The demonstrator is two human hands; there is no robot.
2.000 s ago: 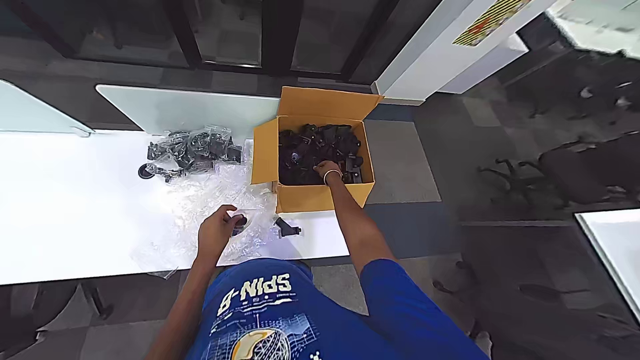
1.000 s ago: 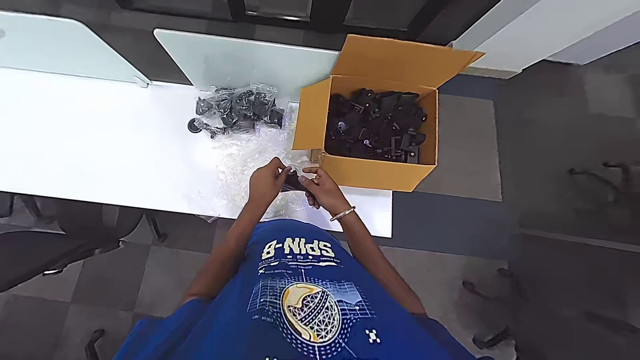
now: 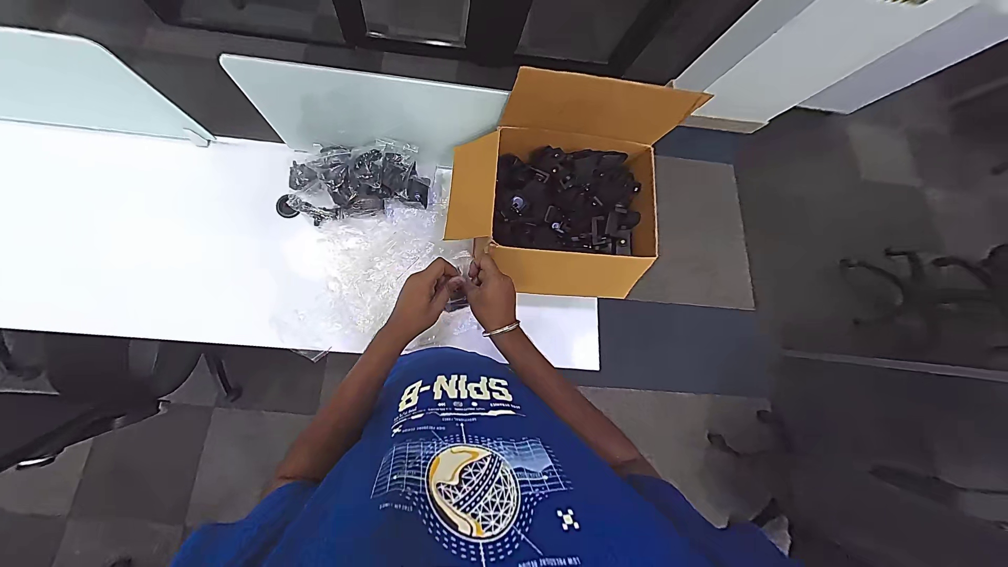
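Observation:
My left hand (image 3: 426,298) and my right hand (image 3: 491,293) meet over the white table, fingers pinched on a clear plastic bag (image 3: 463,268) with a small dark part (image 3: 457,302) at it, mostly hidden by the fingers. Under and left of the hands lies a heap of crumpled clear plastic bags (image 3: 362,260). Behind that heap, black parts in clear bags (image 3: 354,177) are piled, with a round black piece (image 3: 287,206) at their left. Right of these, an open cardboard box (image 3: 575,272) holds many loose black plastic parts (image 3: 567,201).
The white table (image 3: 142,236) runs left, with a frosted divider panel (image 3: 362,98) along its back edge. The box sits at the table's right end. An office chair (image 3: 102,386) stands at the lower left, and more chair bases (image 3: 913,291) are on the right.
My right hand was inside the box two seconds ago; it has since come out and joined my left hand over the plastic bags. Both hands now sit at the bag. The view has shifted.

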